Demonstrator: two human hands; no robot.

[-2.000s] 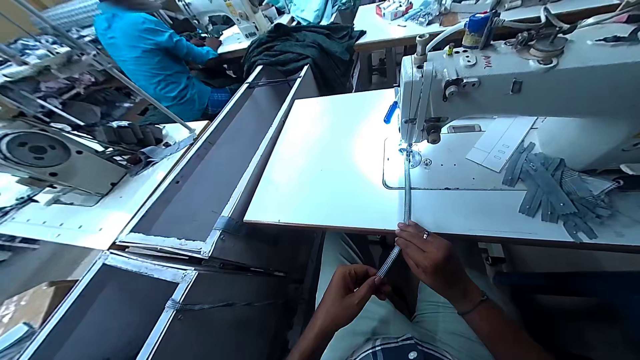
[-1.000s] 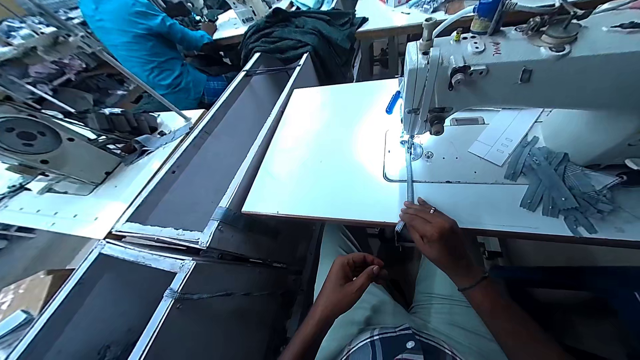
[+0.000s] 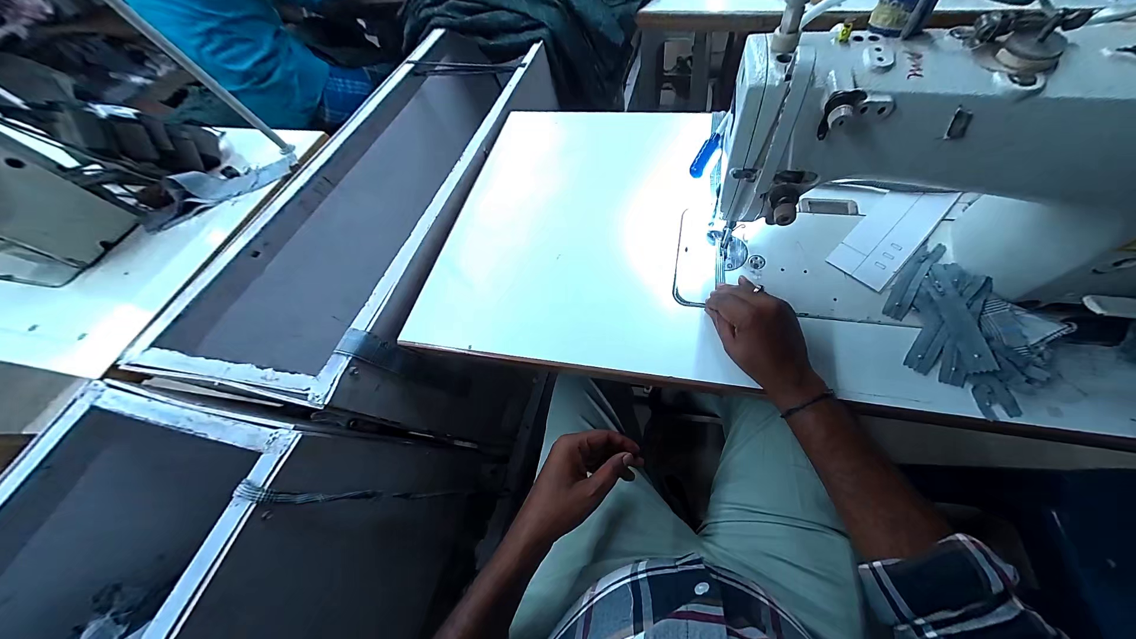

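Observation:
A narrow fabric strip (image 3: 720, 269) lies at the presser foot of a white industrial sewing machine (image 3: 914, 124). Its near end is between the fingers of my right hand (image 3: 759, 333), which rests on the table close in front of the needle plate (image 3: 735, 253). Above my lap, off the table edge, my left hand (image 3: 590, 479) is curled with thumb and fingertips close together; whether anything thin is between them cannot be told. Right of my right hand lies a pile of grey fabric pieces (image 3: 958, 319), beside a white card template (image 3: 892, 238).
A blue-handled tool (image 3: 706, 155) lies left of the machine head. Metal-edged bins (image 3: 382, 311) stand left of the white table (image 3: 550, 248). Dark cloth (image 3: 541, 44) hangs over the far bin. At upper left sit another machine (image 3: 53, 213) and a person in blue (image 3: 240, 53).
My right hand has moved forward from the table edge toward the needle, and the strip's near end went with it. My left hand, on the strip two seconds ago, has come off it.

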